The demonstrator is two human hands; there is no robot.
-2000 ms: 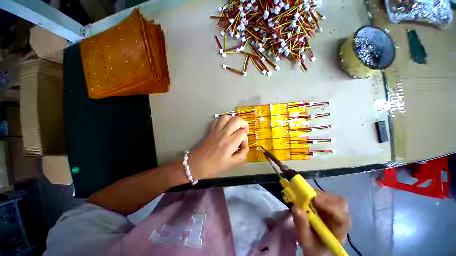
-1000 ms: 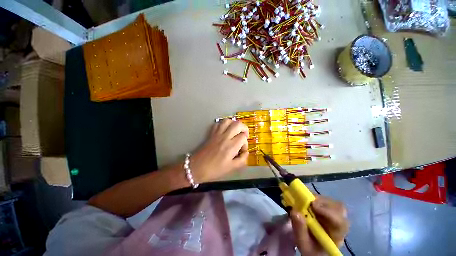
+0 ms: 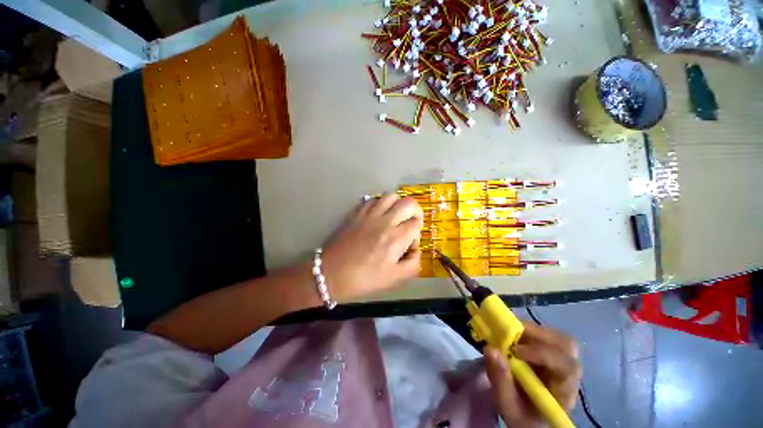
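Observation:
The golden-yellow board panel (image 3: 474,227) lies flat on the pale work board, with red-and-dark wire leads (image 3: 540,224) with white plugs sticking out past its right edge. My left hand (image 3: 376,248) lies over the panel's left edge with fingers bent down; its fingertips are partly hidden, and I cannot tell what they pinch. A white plug shows just beyond the knuckles. My right hand (image 3: 535,372) grips the yellow soldering iron (image 3: 499,322); its dark tip touches or hovers just above the panel's lower left part, close to my left fingers.
A pile of loose leads (image 3: 460,54) lies beyond the panel. A stack of orange-brown panels (image 3: 216,96) stands at left. At right are a tin with silvery bits (image 3: 620,99), a small black block (image 3: 641,231), a green scrap (image 3: 701,92), a clear bag (image 3: 704,25) and a red stool (image 3: 698,311) below.
The view shifts slightly. The hands, iron and panel keep nearly the same places relative to each other; the iron tip stays at the panel's lower left part.

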